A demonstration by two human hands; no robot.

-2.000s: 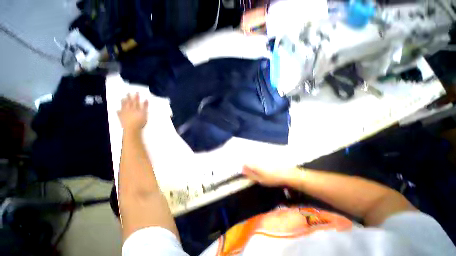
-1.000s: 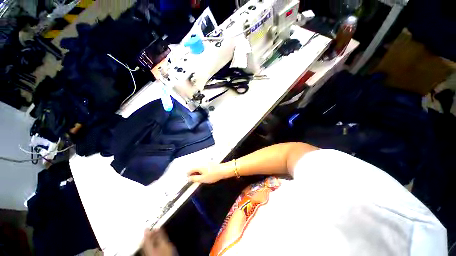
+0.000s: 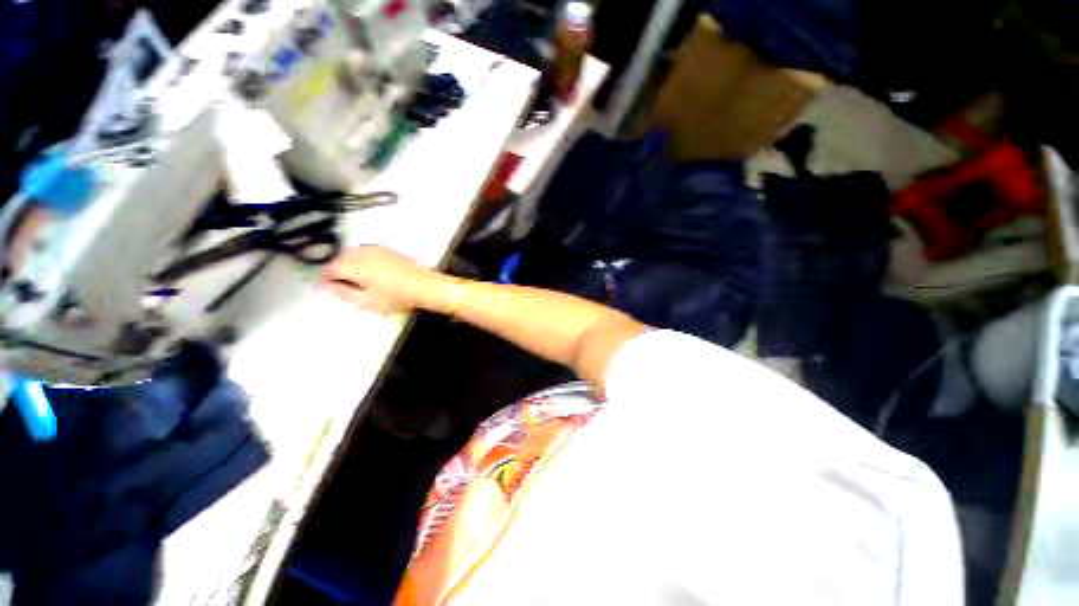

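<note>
A dark navy garment piece (image 3: 130, 456) lies on the white table top (image 3: 296, 367) at the lower left, below the white sewing machine (image 3: 101, 266). Black-handled scissors (image 3: 310, 240) and small metal snips (image 3: 369, 201) lie beside the machine head. My right hand (image 3: 373, 279) is over the table at the scissors' handles, with its fingers bent. Blur hides whether it touches or grips them. My left hand is out of the picture.
A bottle (image 3: 573, 50) stands at the table's far end. Dark garments (image 3: 663, 243) are heaped to the right of the table, with brown cardboard (image 3: 728, 95) behind them. A red-orange item (image 3: 970, 195) and a white-rimmed object (image 3: 1057, 462) are at the far right.
The view has swung right. My right hand has moved from the table's front edge along to the scissors. My left hand has left the picture.
</note>
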